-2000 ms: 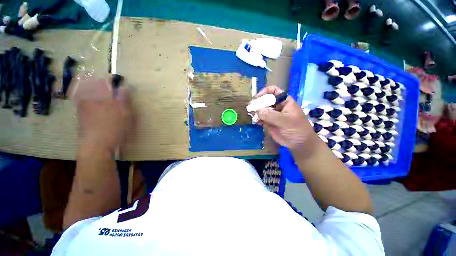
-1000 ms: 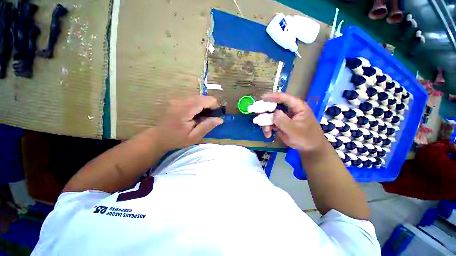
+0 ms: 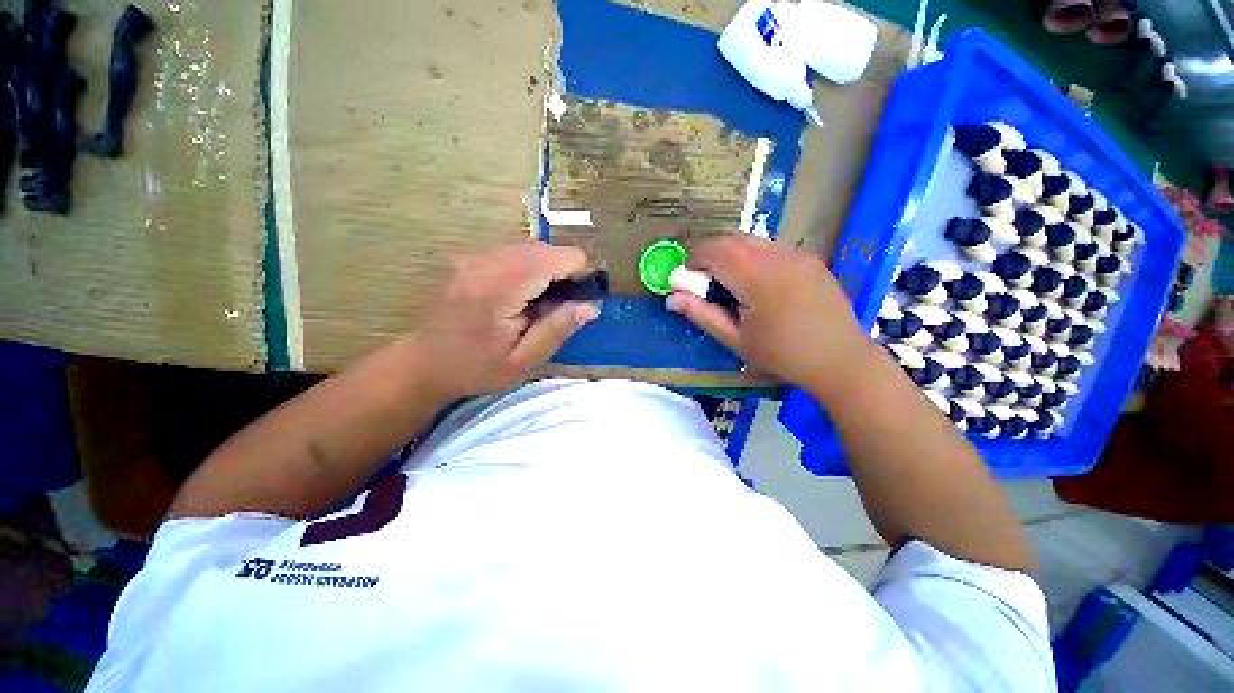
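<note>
My left hand (image 3: 508, 314) holds a black leg part (image 3: 579, 288), left of the green glue cap; most of the part is hidden in my fingers. My right hand (image 3: 778, 305) holds a cream-and-black body piece (image 3: 690, 282). Its cream end is at the right rim of the green glue cap (image 3: 662, 267); whether it touches glue I cannot tell. The cap sits on the brown work pad (image 3: 636, 169). More cream-and-black pieces lie in rows in the blue tray (image 3: 877, 176) at the right.
Two white glue bottles (image 3: 766, 54) lie at the top of the blue sheet. Several black leg parts (image 3: 122, 84) lie on the cardboard bench cover (image 3: 406, 149) at the far left. Reddish-brown parts (image 3: 1069, 16) stand at the top right. The tray is close to my right forearm.
My left hand has come in from the black parts at the left with one part. My right hand has turned the body piece and brought its cream end to the green cap. The view has shifted.
</note>
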